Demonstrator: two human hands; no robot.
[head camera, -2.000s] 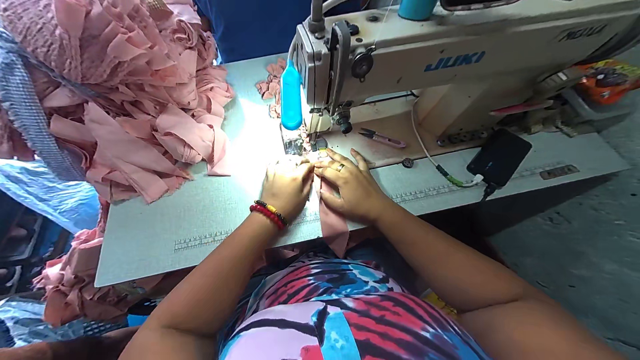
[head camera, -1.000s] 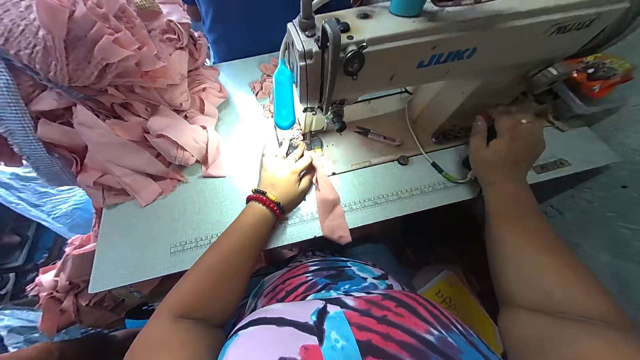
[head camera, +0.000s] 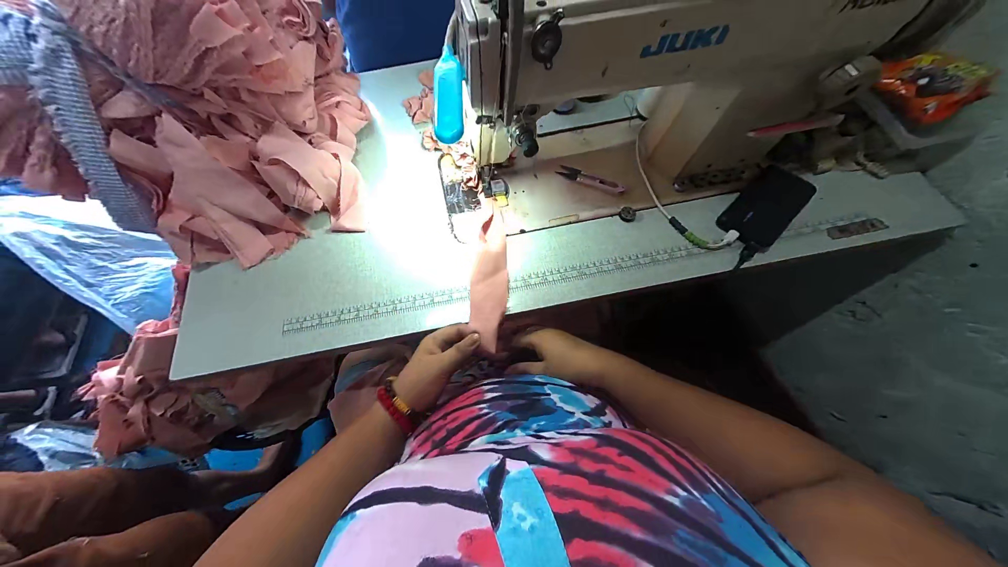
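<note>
A pink fabric strip (head camera: 490, 287) runs from under the presser foot (head camera: 496, 189) of a Juki sewing machine (head camera: 598, 55) down over the table's front edge. My left hand (head camera: 441, 358), with red and dark bracelets, is at the edge beside the strip's lower end, thumb and forefinger close together; whether they pinch fabric is unclear. To the right of the strip, my right hand (head camera: 555, 354) is low at my lap, its fingertips partly hidden among dark pink fabric. Small gathered pink pieces (head camera: 421, 102) lie behind the needle area.
A large heap of pink fabric strips (head camera: 236, 134) covers the table's left end. Thread snips (head camera: 591, 179) lie on the machine bed. A black power bank (head camera: 766, 206) with a cable sits at right. An orange packet (head camera: 933, 87) is behind it. Another person's bare limbs (head camera: 102, 512) show at lower left.
My left hand has moved from the needle area down to the table's front edge. My right hand, at the right by the machine's base one second ago, is now at my lap.
</note>
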